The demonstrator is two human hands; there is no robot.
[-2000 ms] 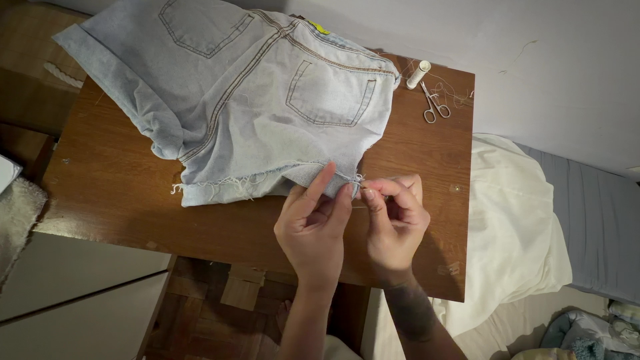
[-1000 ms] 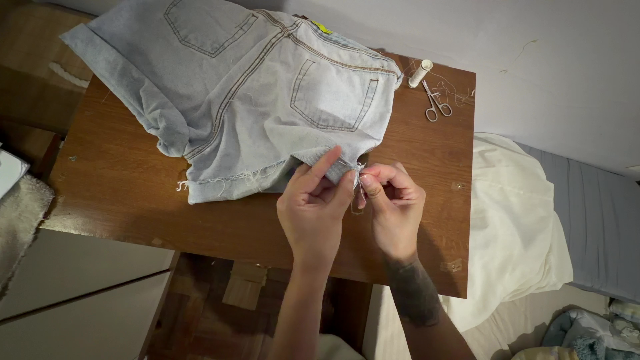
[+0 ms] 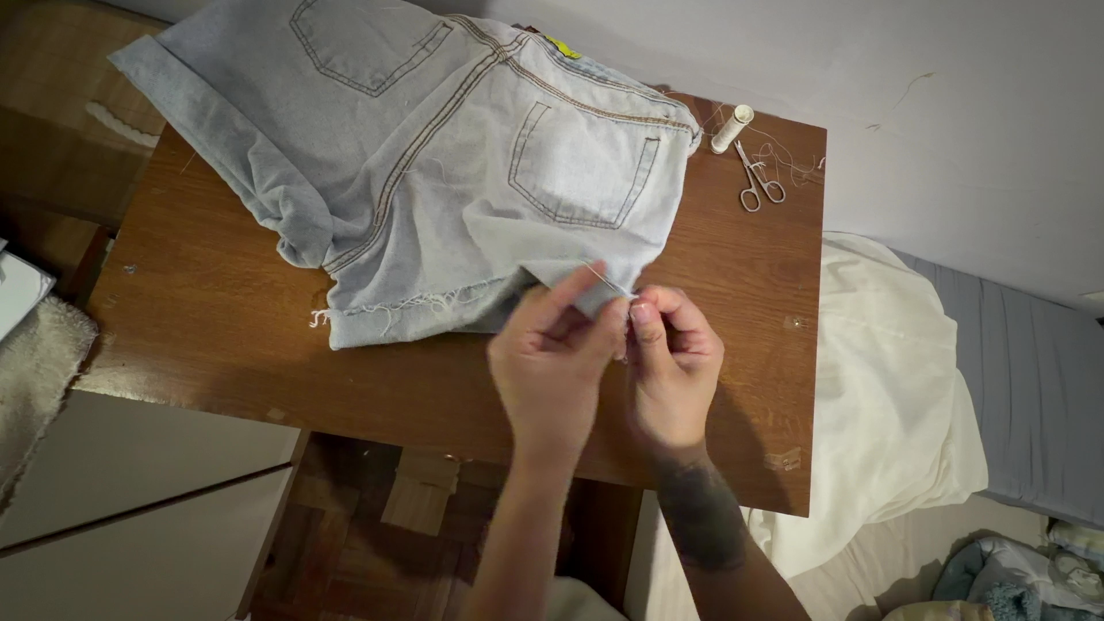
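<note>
Light-blue denim shorts (image 3: 414, 172) lie back side up on a brown wooden table, with a frayed lower hem. My left hand (image 3: 556, 354) grips the hem's right corner between thumb and fingers. A thin needle (image 3: 608, 279) shows near its index fingertip, slanting toward the other hand. My right hand (image 3: 677, 358) touches the same corner, thumb and index finger pinched together; what lies between them is too small to tell. A spool of white thread (image 3: 732, 129) and small metal scissors (image 3: 756, 178) rest at the table's back right.
The wooden table (image 3: 388, 388) has its right edge beside a cream cloth (image 3: 888, 388) and a grey mattress (image 3: 1026, 371). A pale wall (image 3: 949, 112) stands behind. Loose thread lies around the scissors. White drawer fronts (image 3: 129, 483) are below at the left.
Both hands stay at the hem corner, close together. The right hand's fingers have shifted slightly against it. The needle along the left index finger shows in the frame before too.
</note>
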